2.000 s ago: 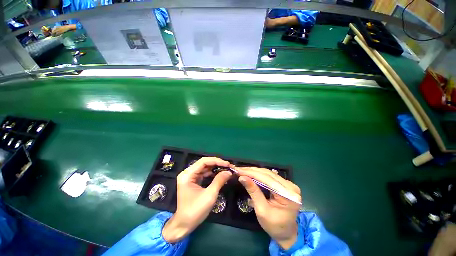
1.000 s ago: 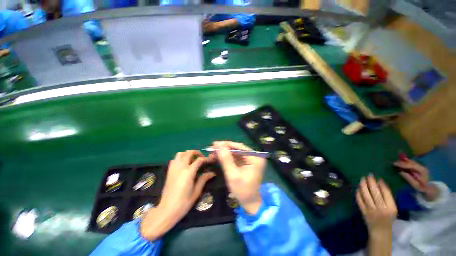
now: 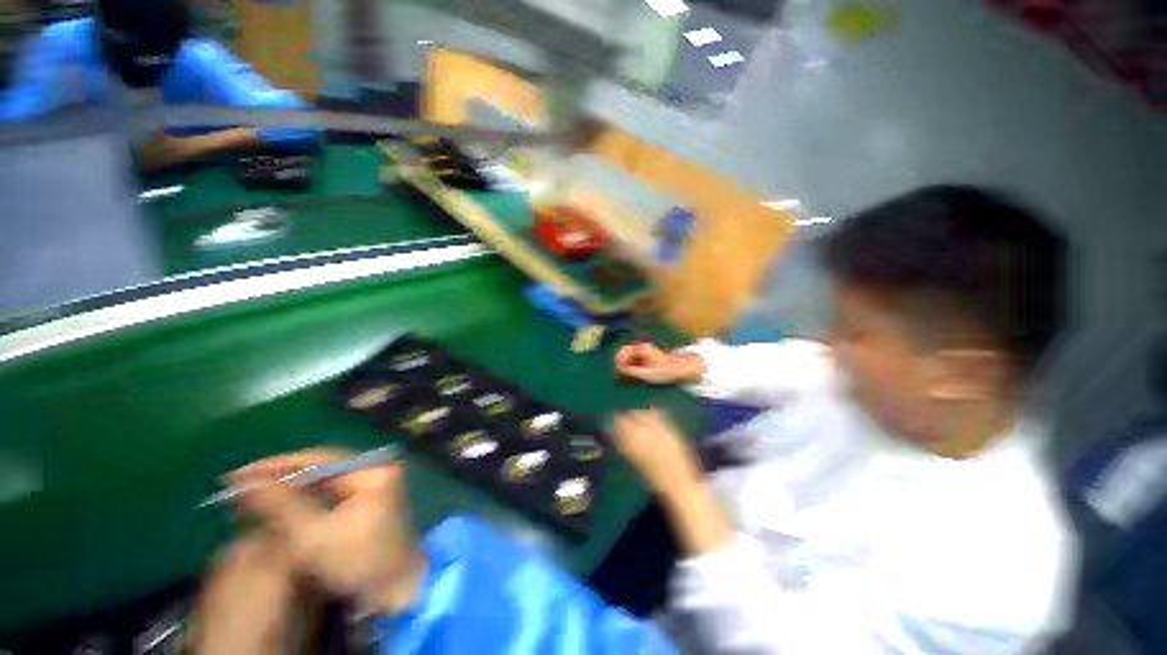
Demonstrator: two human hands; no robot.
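Note:
The view is blurred. My right hand (image 3: 339,527) holds slim silver tweezers (image 3: 326,471), whose tip points left. My left hand (image 3: 243,599) is at the bottom edge, partly cut off and partly behind my right hand; whether it holds anything is hidden. A black parts tray (image 3: 163,627) shows in part below my hands at the lower left. A second black tray (image 3: 506,441) with two rows of round shiny units lies on the green bench, right of my right hand.
A person in white (image 3: 883,512) sits at the right, hands near the second tray. Behind it are a pale wooden frame (image 3: 493,230), a blue bundle (image 3: 558,305) and a red bin (image 3: 570,230). A worker in blue (image 3: 230,79) is across the metal rail.
The view has swung right, so my hands and the near tray now sit at the lower left. The person in white has come into view. The tweezers are still in my right hand.

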